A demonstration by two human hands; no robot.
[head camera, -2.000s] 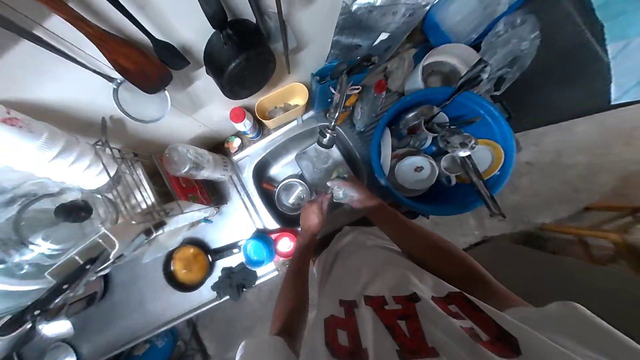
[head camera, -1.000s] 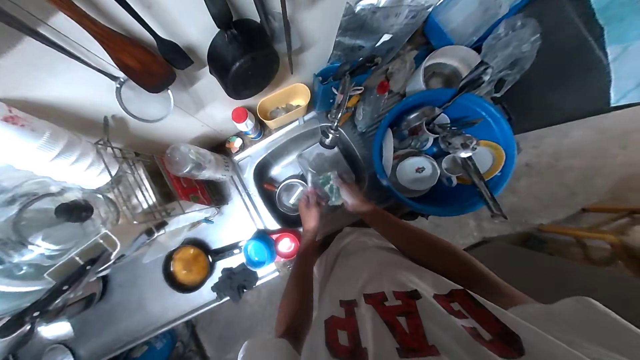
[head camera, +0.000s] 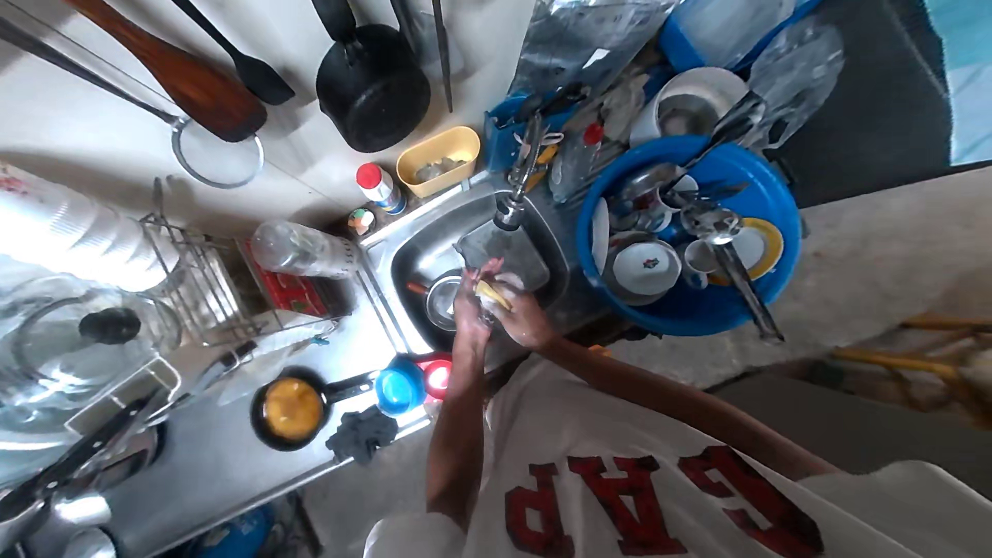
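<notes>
My left hand (head camera: pixel 468 304) and my right hand (head camera: pixel 527 316) are close together over the steel sink (head camera: pixel 415 248), with white suds about them. My right hand holds a small yellow piece (head camera: pixel 494 295), perhaps a sponge, against my left fingers. Whether my left hand also grips something is hidden by suds and fingers. Beside my left hand, a round metal strainer or pan (head camera: pixel 442 302) with a reddish handle lies in the basin. A grey, flat rectangular thing (head camera: pixel 515 252) lies beyond my hands, below the faucet (head camera: pixel 509 211).
Right of the sink stands a blue basin (head camera: pixel 690 322) of bowls, cups and utensils. At left are a dark pan (head camera: pixel 260 422) with yellow contents, a blue cup (head camera: pixel 399 387), a red cup (head camera: pixel 439 378) and a black cloth (head camera: pixel 363 434). A yellow tub (head camera: pixel 439 159) sits behind the sink.
My hands have come closer together. One second ago they held a pale greenish thing between them; now a yellow piece shows in my right hand.
</notes>
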